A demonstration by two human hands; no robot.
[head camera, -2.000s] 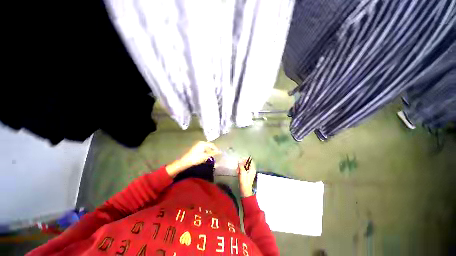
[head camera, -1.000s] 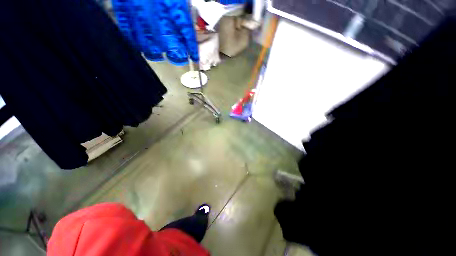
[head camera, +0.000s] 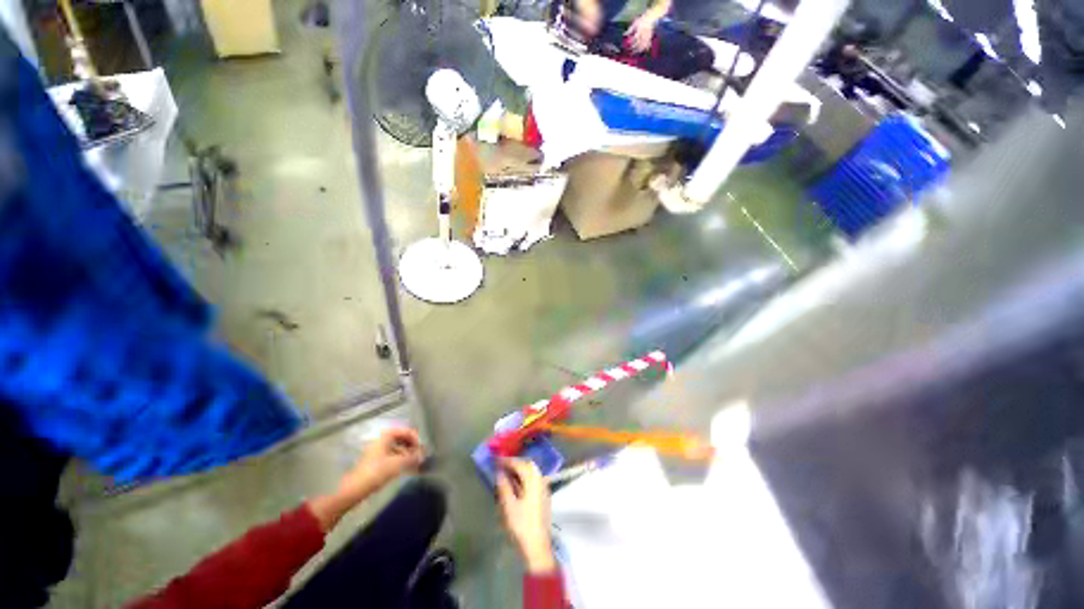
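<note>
My left hand (head camera: 386, 458) is low in the centre-left, fingers curled, in front of the foot of a thin metal rail. No garment is in it; whether it holds something small cannot be told. My right hand (head camera: 523, 506) is raised at lower centre, fingers bent, overlapping the red and blue broom or dustpan ends (head camera: 511, 443) in the view. Contact with them and anything small in its fingers cannot be made out. Shiny blue garments (head camera: 131, 345) hang at the left.
The metal rail (head camera: 378, 226) stands left of centre. Beyond it are a pedestal fan (head camera: 442, 271), a cardboard box (head camera: 612, 196), a blue bin (head camera: 886, 173) and a person's hand (head camera: 643, 30) at a table. A white panel (head camera: 678, 541) and orange handle (head camera: 642, 440) are at the right.
The view has swung onto the aisle with the fan and broom; the light and striped garments are gone. Both hands, out of view one second ago, show again.
</note>
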